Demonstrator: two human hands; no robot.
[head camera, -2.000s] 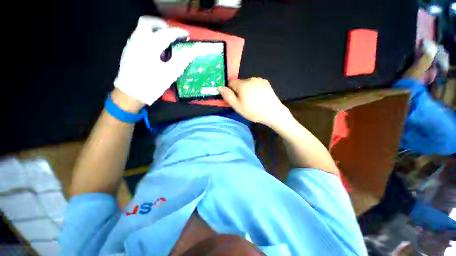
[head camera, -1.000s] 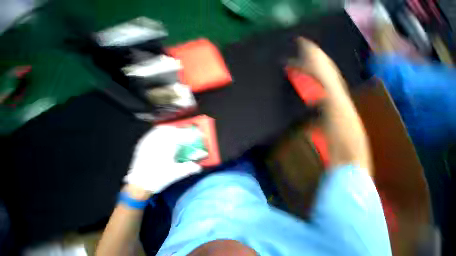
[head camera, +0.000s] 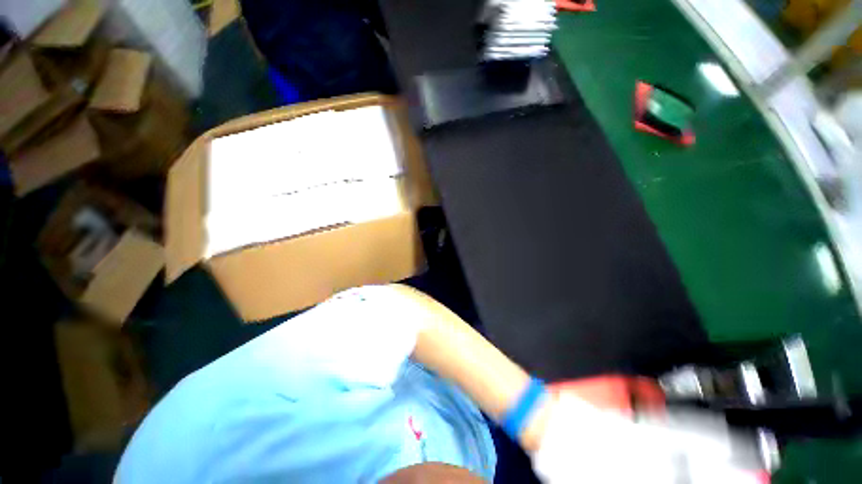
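My left hand (head camera: 638, 449), in a white glove with a blue strap at the wrist, is at the lower right and strongly blurred. It is over or beside a red foam pad (head camera: 614, 389). Whether it holds anything cannot be told. A blurred metal mechanism (head camera: 747, 383), probably the screw feeder, is just beyond the glove. My right hand is out of the picture. No board unit can be made out at my hand. One green board unit (head camera: 669, 111) lies on a red pad on the green conveyor, at the upper right.
An open carton of white boxes (head camera: 317, 272) stands left of the black-matted bench (head camera: 558, 227). A stack of white-edged pieces (head camera: 520, 28) is at the bench's far end. More brown cartons (head camera: 137, 95) are at the far left. The green belt (head camera: 756, 227) runs along the right.
The view has swung left, bringing the white-box carton into sight. My right hand, which was reaching to a red pad, and the pad carton have left the picture. The board under my glove no longer shows.
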